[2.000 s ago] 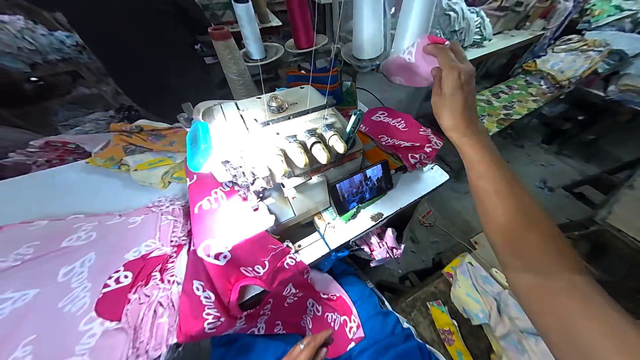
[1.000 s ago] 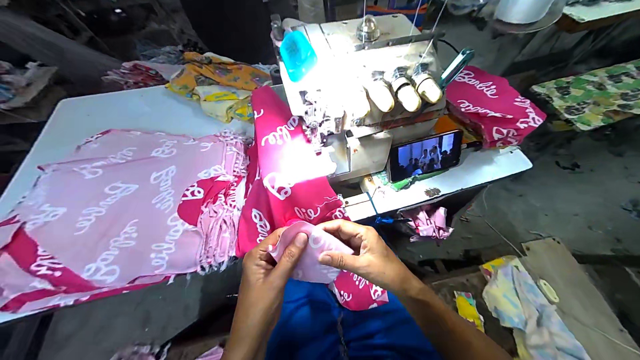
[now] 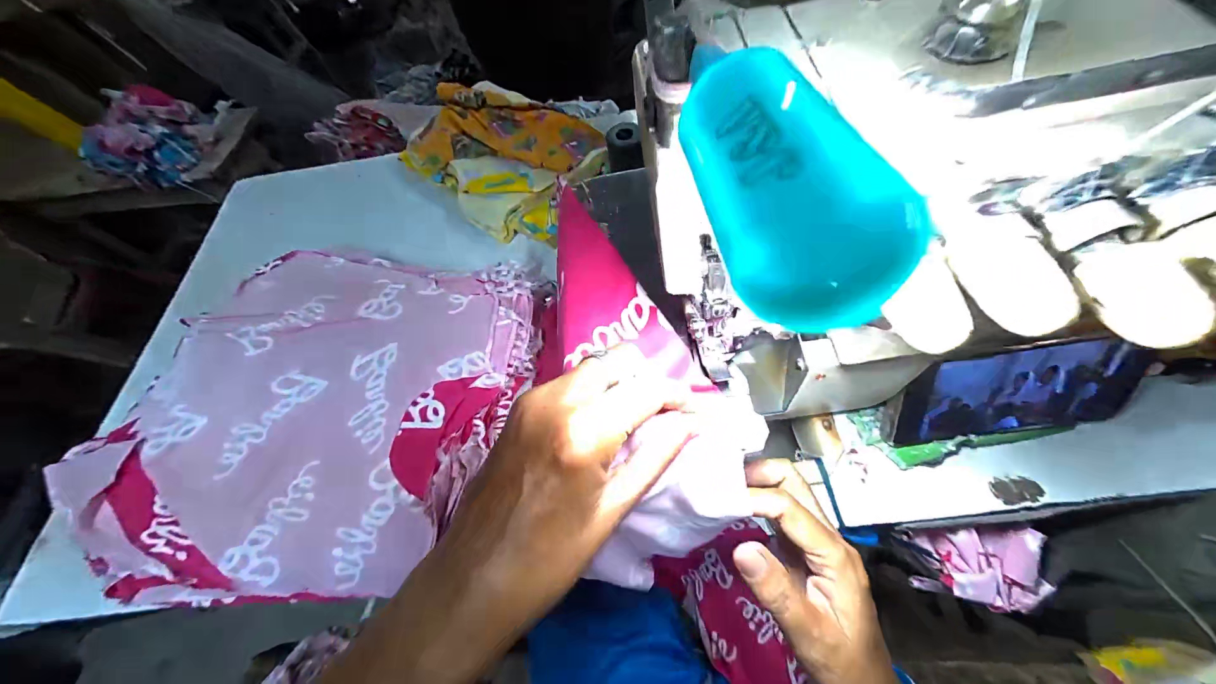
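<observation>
A light pink fabric piece [image 3: 679, 484] lies over dark pink printed fabric [image 3: 613, 294] at the needle area of an overlock sewing machine [image 3: 722, 323]. My left hand [image 3: 579, 427] grips the light pink piece, its fingertips near the presser foot. At the piece's right edge is my right hand [image 3: 803, 560], thumb and fingers apart; whether it pinches the fabric is unclear. A translucent turquoise plastic guard [image 3: 803, 199] hangs on the machine front above. The needle is lost in glare.
A stack of light pink printed fabric pieces [image 3: 285, 408] lies on the white table [image 3: 256, 214] at left. Behind it are orange and yellow cloths [image 3: 513, 142]. A phone [image 3: 1026, 389] leans below the machine at right, above a hanging pink scrap [image 3: 983, 565].
Both hands have moved from in front of the machine up to its needle area, with the light pink piece. Two seconds ago the right hand held that piece out at right. The view is now closer.
</observation>
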